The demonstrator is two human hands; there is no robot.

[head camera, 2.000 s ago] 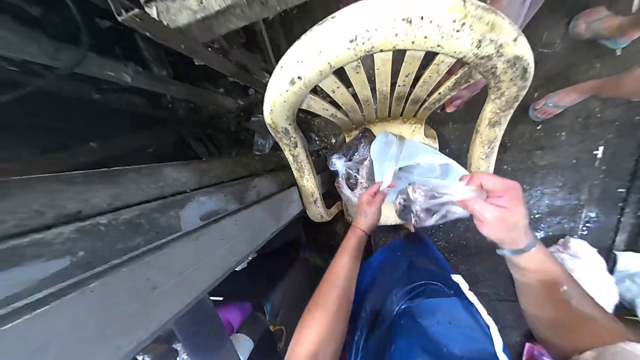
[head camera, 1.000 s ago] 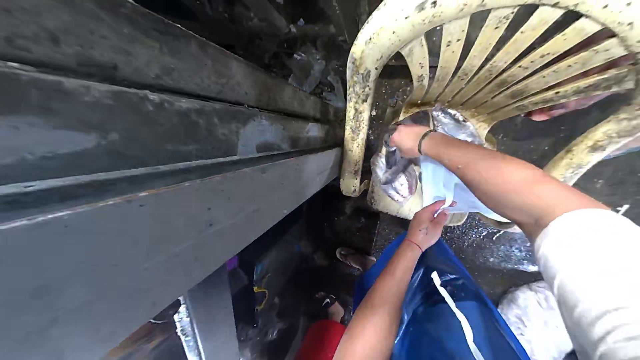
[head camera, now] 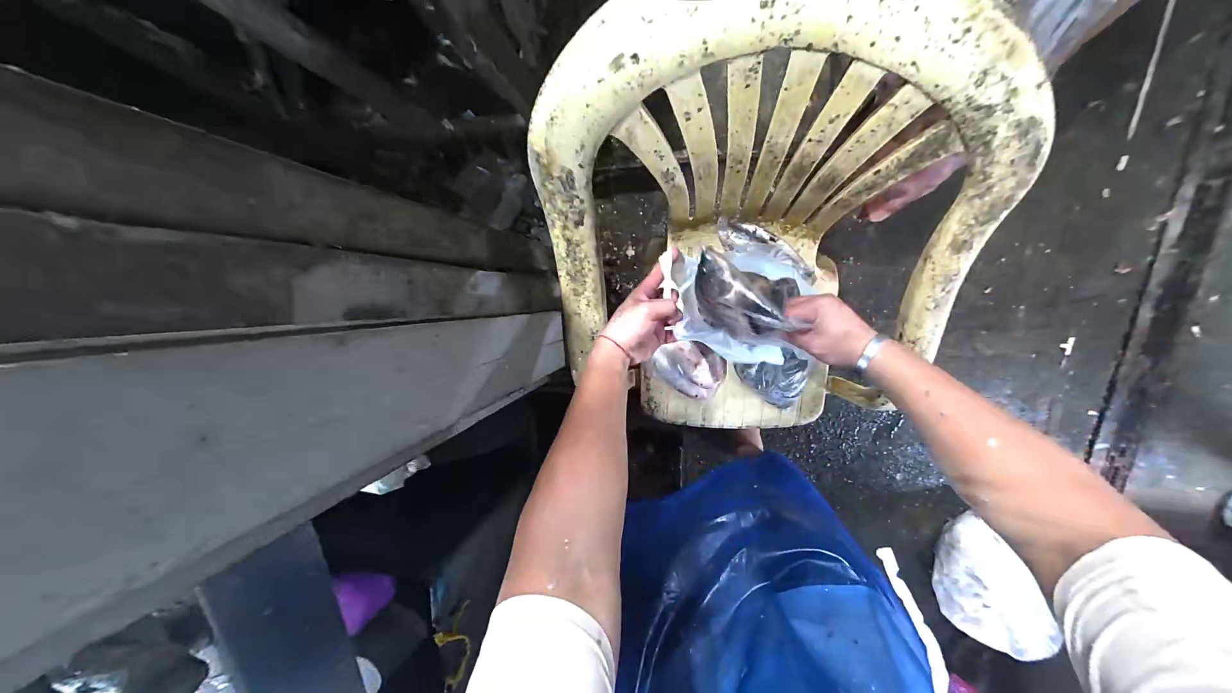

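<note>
A white plastic bag (head camera: 717, 337) is spread over the seat of a stained yellow plastic chair (head camera: 789, 409). My left hand (head camera: 640, 322) grips the bag's left edge. In my right hand (head camera: 830, 330) is the end of a clear bag of dark contents (head camera: 736, 294), possibly fish, which lies over the white bag's opening. Three more clear filled bags rest on the seat: one behind (head camera: 765, 245), one at the front left (head camera: 689, 370) and one at the front right (head camera: 776, 375).
Grey ledges (head camera: 289, 414) run along the left side, close to the chair. A filled white bag (head camera: 991, 587) lies on the wet dark floor (head camera: 1020, 375) at the lower right. A purple item (head camera: 363, 599) is under the ledge. A blue apron (head camera: 760, 587) covers my front.
My right hand was reaching to the filled bags left of the white bag one second ago; now it is on the right, holding a filled clear bag. The view has shifted.
</note>
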